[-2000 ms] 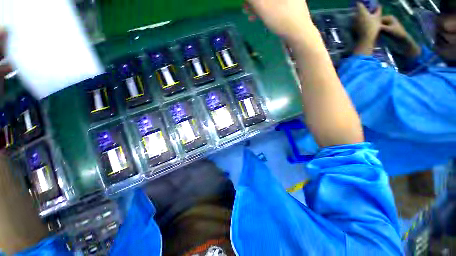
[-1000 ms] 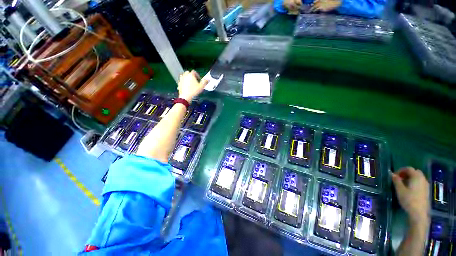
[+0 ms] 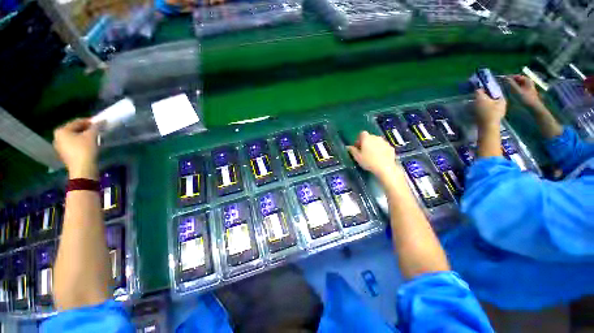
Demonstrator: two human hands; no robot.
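My left hand (image 3: pixel 77 148), with a dark red band at the wrist, holds a bent white sheet (image 3: pixel 114 114) above the left tray's back edge. My right hand (image 3: pixel 374 153) is at the bench just right of the middle tray, fingers bent together; whether it holds anything small cannot be told. The middle clear tray (image 3: pixel 277 252) holds two rows of dark phone units (image 3: pixel 268 164) with purplish tops and white labels. The front-row labels look wider and brighter than most back-row ones.
A left tray (image 3: pixel 133 214) of units lies partly under my left arm. A white sheet (image 3: pixel 174 114) lies on a grey tray (image 3: pixel 151 71) behind. A right tray (image 3: pixel 391 117) holds more units. At right, another person's hand (image 3: pixel 490 107) holds a unit. Stacked trays (image 3: pixel 247 16) stand at the back.
The view has turned right. My left hand has lifted the white sheet off the grey tray area. My right hand remains just right of the middle tray.
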